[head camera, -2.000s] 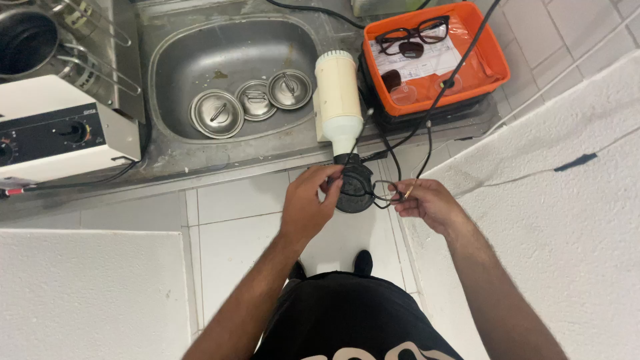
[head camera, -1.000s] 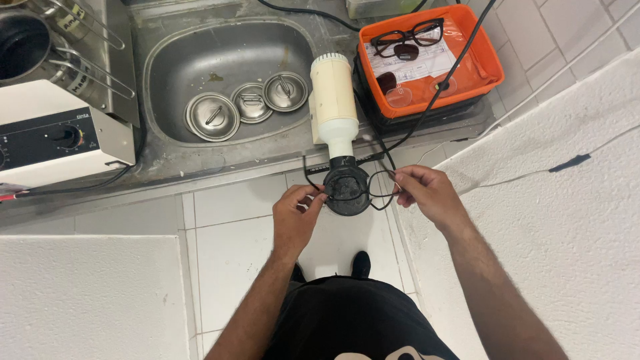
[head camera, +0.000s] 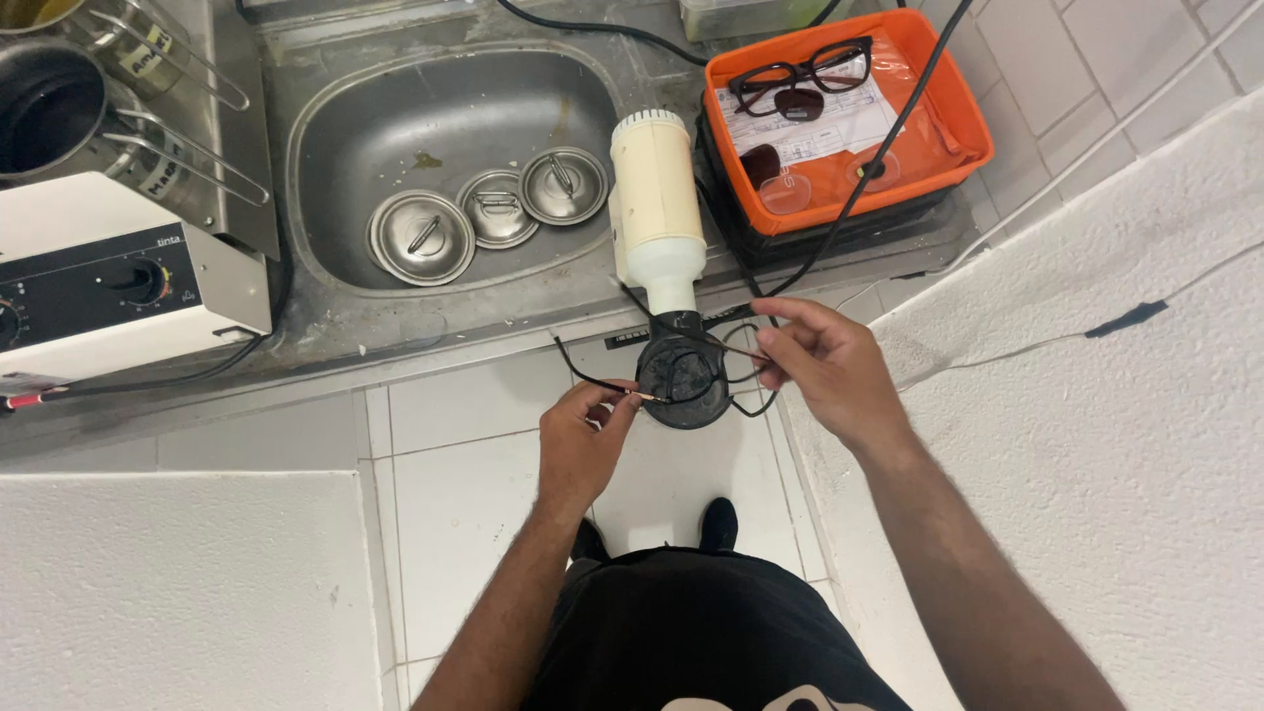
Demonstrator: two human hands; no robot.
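Observation:
My left hand (head camera: 585, 434) pinches a thin dark eyeglass frame (head camera: 590, 377) near the gold-coloured part of one temple. My right hand (head camera: 829, 370) pinches the frame's other side by its second temple. The frame lies across the round black head (head camera: 683, 390) of a cream hot-air frame warmer (head camera: 657, 183), between my hands. Whether it touches the head cannot be told. Its rims look rounded; whether lenses sit in them is unclear. The warmer stands at the sink's front edge, its head jutting out over the floor.
Metal lids (head camera: 423, 237) lie in the steel sink (head camera: 449, 74). An orange tray (head camera: 973, 148) at right holds dark-framed glasses (head camera: 839, 67), loose lenses and papers. A black cable (head camera: 904, 109) crosses it. At left stand a white tint unit (head camera: 222, 306) and metal pots (head camera: 49, 109). White textured surfaces flank me.
My left hand has moved away from the warmer's head to its lower left side, still on the frame. One temple now points up and left from that hand. My right hand still grips the other side.

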